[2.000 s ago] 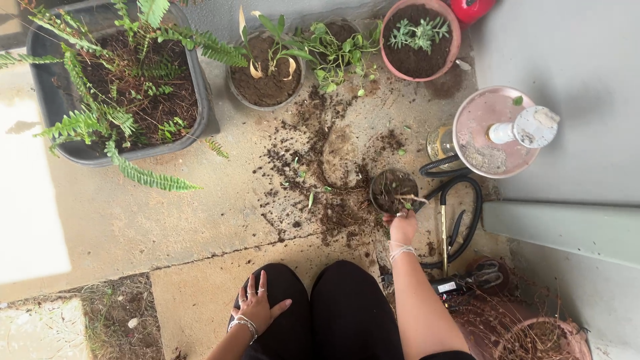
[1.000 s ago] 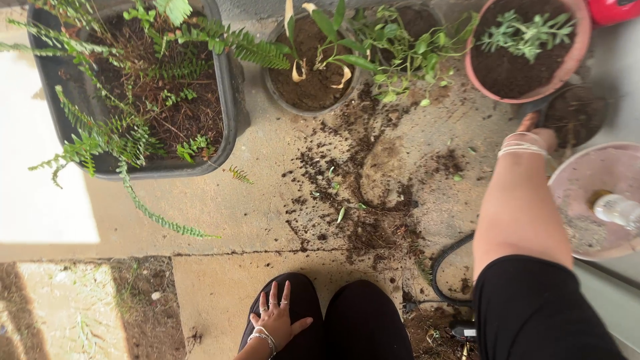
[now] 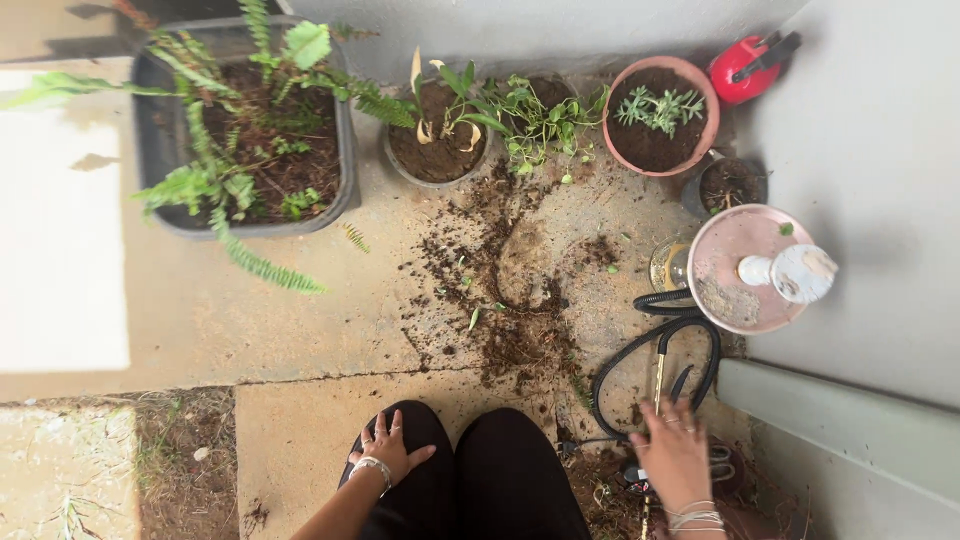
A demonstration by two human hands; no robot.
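Observation:
My left hand (image 3: 390,448) rests on my left knee, fingers spread, holding nothing. Over the hookah hose (image 3: 600,390) and its metal mouthpiece at the lower right is my right hand (image 3: 675,450), blurred, its fingers apart with nothing visible in them. A small dark pot (image 3: 726,186) with soil and a dry stem stands between the terracotta-coloured pot (image 3: 718,124) and the hookah's pink tray (image 3: 727,262). Loose soil (image 3: 525,337) and a few leaves lie scattered on the concrete in front of my knees. Scissors handles (image 3: 721,465) show partly behind my right hand.
Along the wall stand a large grey planter with a fern (image 3: 346,150), a round pot (image 3: 431,180) with a yellowing plant, and a trailing plant (image 3: 551,120). A red container (image 3: 742,71) sits in the corner. A pale ledge (image 3: 840,405) runs along the right wall.
The small pot, at my right hand in the earlier frames, now stands below the terracotta-coloured pot, let go. My right hand has come back toward my body. My left hand stays on my knee.

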